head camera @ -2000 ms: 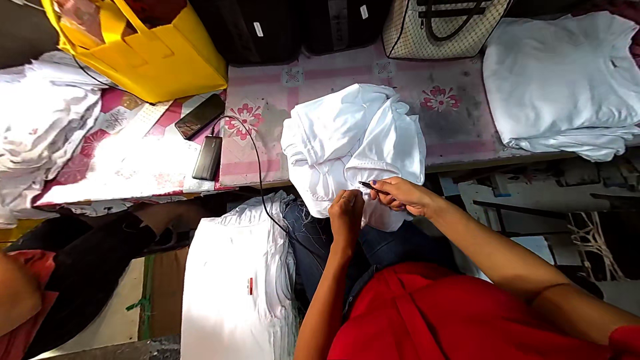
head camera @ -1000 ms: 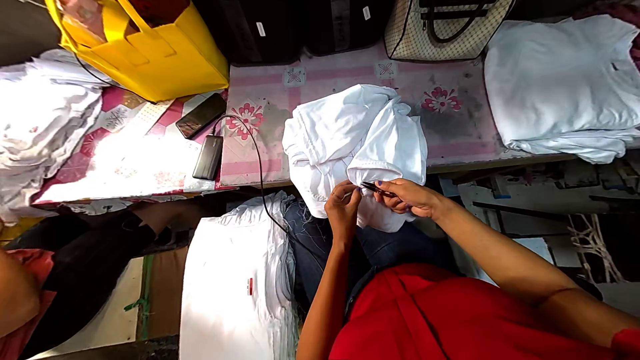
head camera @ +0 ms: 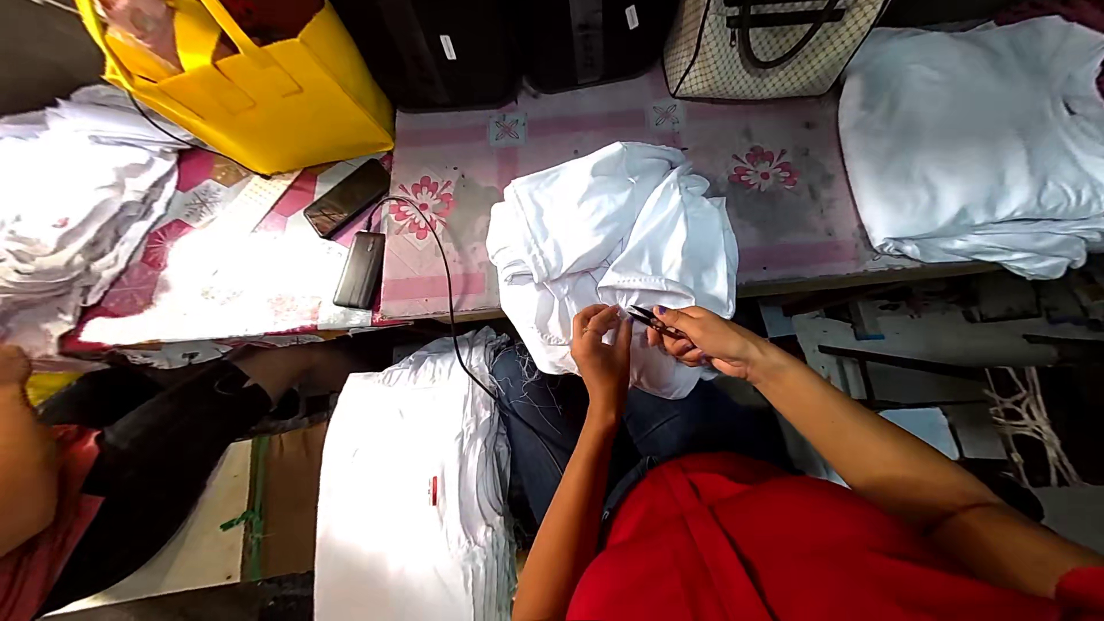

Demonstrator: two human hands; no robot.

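Observation:
A white cloth garment (head camera: pixel 595 216) lies bunched over the table's near edge and hangs toward my lap. My left hand (head camera: pixel 601 338) pinches a bit of its hem between thumb and fingers; a ring shows on one finger. My right hand (head camera: pixel 703 336) is closed round small dark thread snips (head camera: pixel 645 316), whose tips point left at the hem, close to my left fingertips. Whether the blades touch the cloth is too small to tell.
A stack of white garments (head camera: pixel 405 483) is left of my legs, others (head camera: pixel 966 138) at right. A yellow bag (head camera: pixel 276 95), a patterned handbag (head camera: pixel 768 52), a phone (head camera: pixel 348 197) and a cabled device (head camera: pixel 360 269) stand or lie on the table. A person's arm shows far left.
From two seconds ago, my left hand's fingers have gone from a closed fist to a more extended pinch at the hem. The garment has stayed in nearly the same place.

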